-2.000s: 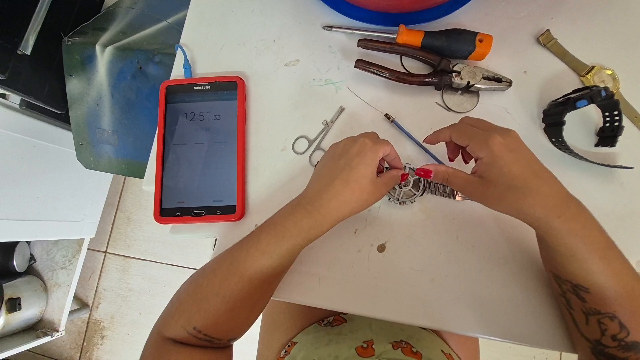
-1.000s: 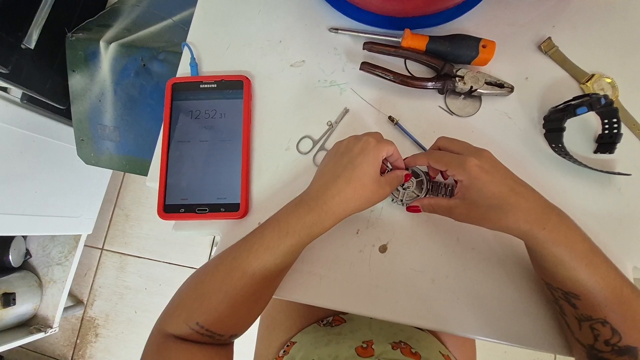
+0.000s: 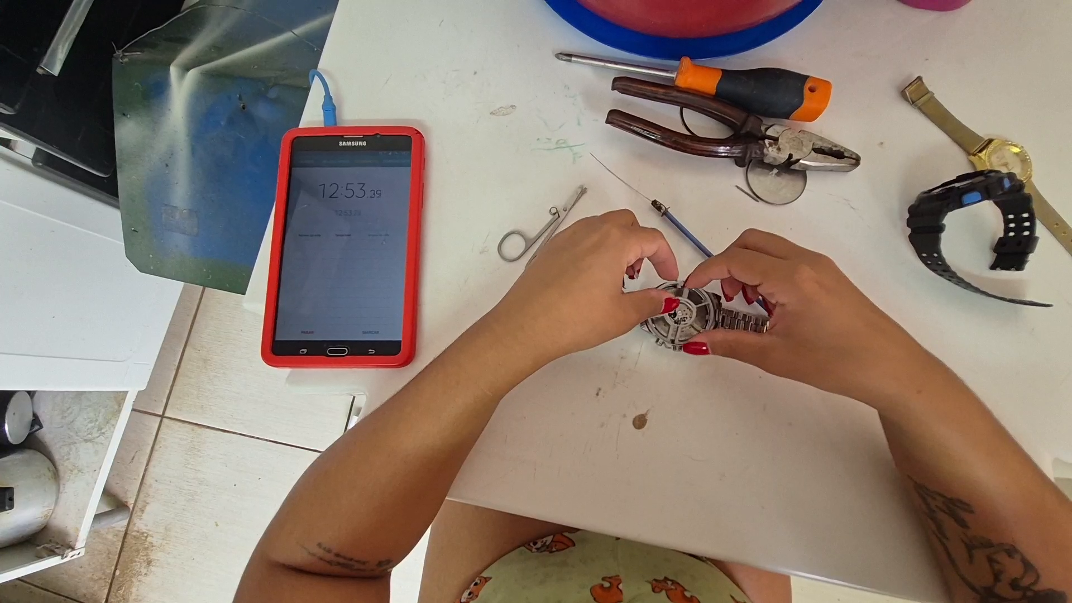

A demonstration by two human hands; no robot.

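Note:
A metal wristwatch (image 3: 682, 316) with a link bracelet (image 3: 742, 320) lies on the white table between my hands. My left hand (image 3: 590, 280) has its thumb on the face side of the round case, its index finger curved above the top edge. Around the case's right and lower edge, my right hand (image 3: 791, 306) grips the watch between thumb and fingers, partly covering the bracelet. A thin blue-handled tool (image 3: 688, 231) with a fine wire tip runs under my right fingers. Small metal scissors (image 3: 543, 233) lie beside my left hand, partly hidden by it.
Pliers (image 3: 737, 138), a round disc (image 3: 776, 182) and an orange-black screwdriver (image 3: 745, 88) lie beyond my hands. Black (image 3: 927, 219) and gold (image 3: 963, 126) wristwatches are at right. A red-cased tablet (image 3: 343, 251) with a blue cable sits left; a blue-rimmed red container (image 3: 682, 42) stands at the back.
Two seconds ago my right hand was a little farther right of the watch case; its thumb and fingers have since come onto the case's edge. My left hand stays at the case.

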